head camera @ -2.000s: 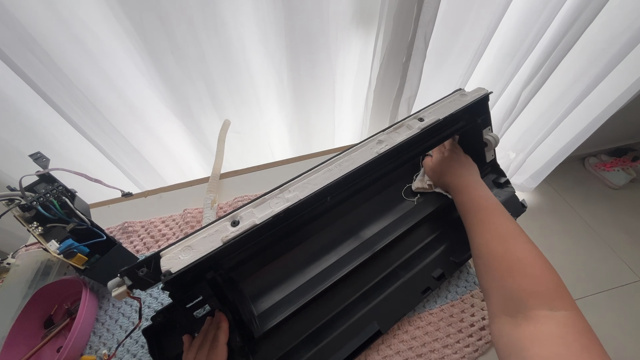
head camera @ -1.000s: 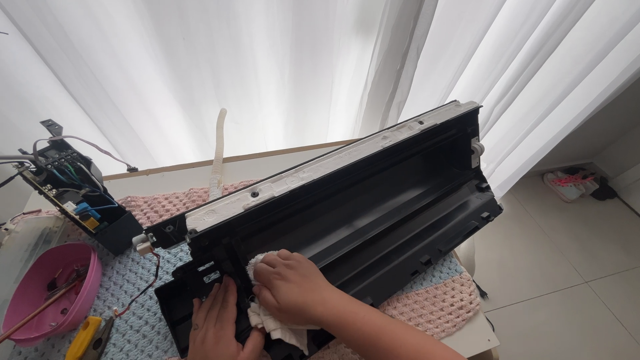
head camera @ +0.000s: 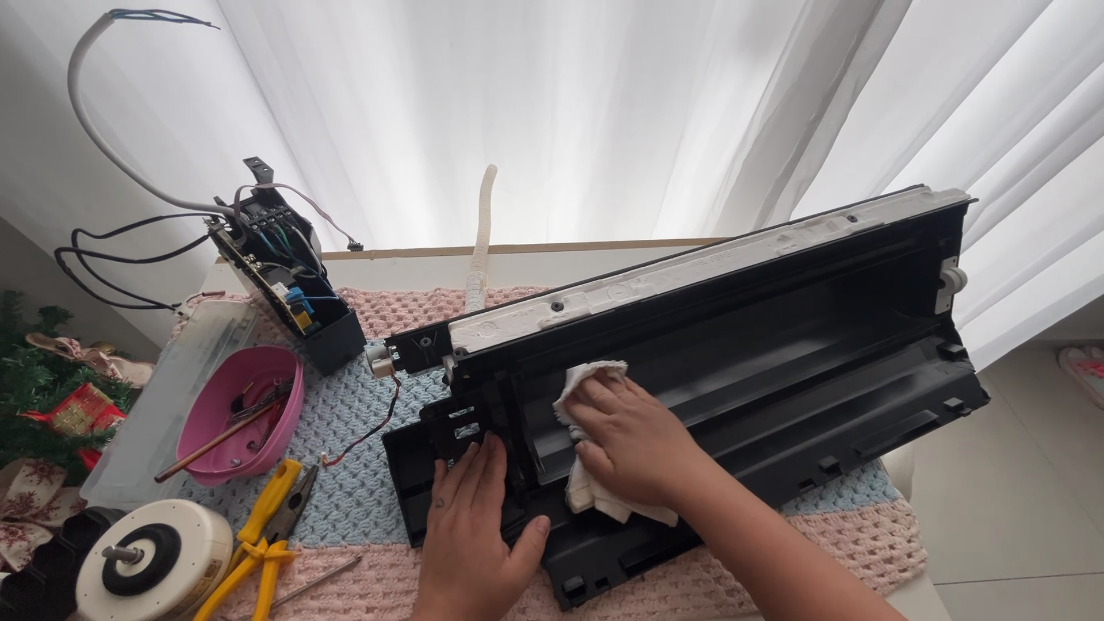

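A long black plastic housing (head camera: 776, 345), with a white foam strip (head camera: 638, 293) along its upper edge, lies slanted on a pink and blue crocheted cloth (head camera: 345, 431). My right hand (head camera: 630, 431) presses a white cloth rag (head camera: 595, 504) against the inner trough, toward the housing's left part. Flat on the left end of the housing rests my left hand (head camera: 474, 517), fingers a little spread and nothing gripped. A small wired connector (head camera: 379, 360) sits at the upper left corner, and its thin cable runs down onto the crocheted cloth.
Left of the housing are a pink bowl (head camera: 293, 414) with tools, a control box with wires (head camera: 332, 336), a clear plastic case (head camera: 164, 397), a round motor (head camera: 155, 561), yellow-handled pliers (head camera: 285, 517) and a screwdriver (head camera: 319, 582). A ribbed hose (head camera: 483, 233) rises behind. White curtains (head camera: 552, 103) hang beyond.
Two seconds ago my right hand and the rag were at the housing's far right end; by one second ago they were at its left part. The view has shifted, showing more at left.
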